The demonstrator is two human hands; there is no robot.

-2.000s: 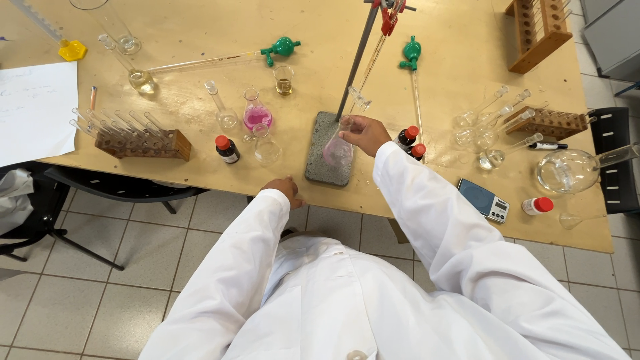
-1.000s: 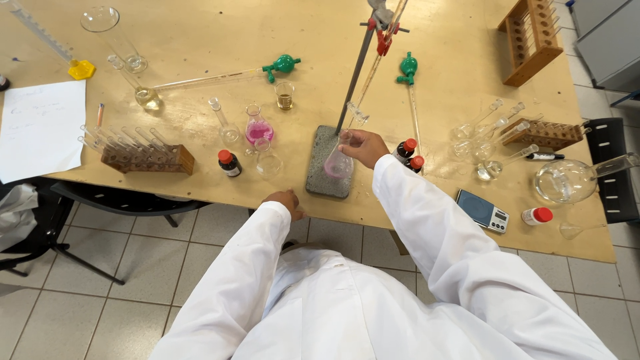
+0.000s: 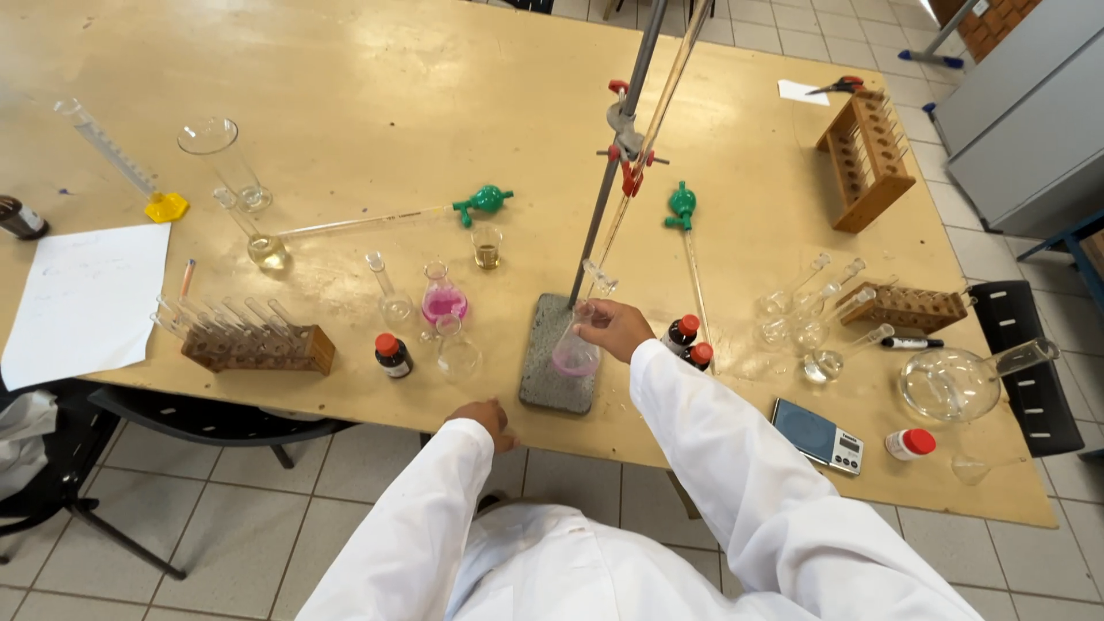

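Observation:
My right hand (image 3: pixel 614 329) grips the neck of a glass Erlenmeyer flask (image 3: pixel 575 355) with pale pink liquid, over the grey base (image 3: pixel 556 392) of a burette stand. A glass burette (image 3: pixel 660 116), held by a clamp (image 3: pixel 624 138) with red parts, slants down to its stopcock (image 3: pixel 601 276) just above the flask mouth. My left hand (image 3: pixel 485 423) rests at the table's front edge and holds nothing visible; its fingers are partly hidden. Left of the stand are a flask of bright pink liquid (image 3: pixel 444 304), an empty-looking flask (image 3: pixel 459 358) and a red-capped brown bottle (image 3: pixel 394 356).
Two red-capped bottles (image 3: pixel 681 332) stand close beside my right wrist. A digital scale (image 3: pixel 818 435), volumetric flasks (image 3: pixel 811 323) and a round flask (image 3: pixel 949 385) lie farther right. Green pipette bulbs (image 3: pixel 487 200) sit behind. A wooden test tube rack (image 3: pixel 259 349) and paper (image 3: pixel 90 293) are at left.
The view has tilted up, showing more of the table's far side. My right hand still holds the flask under the burette, and my left hand stays at the table edge.

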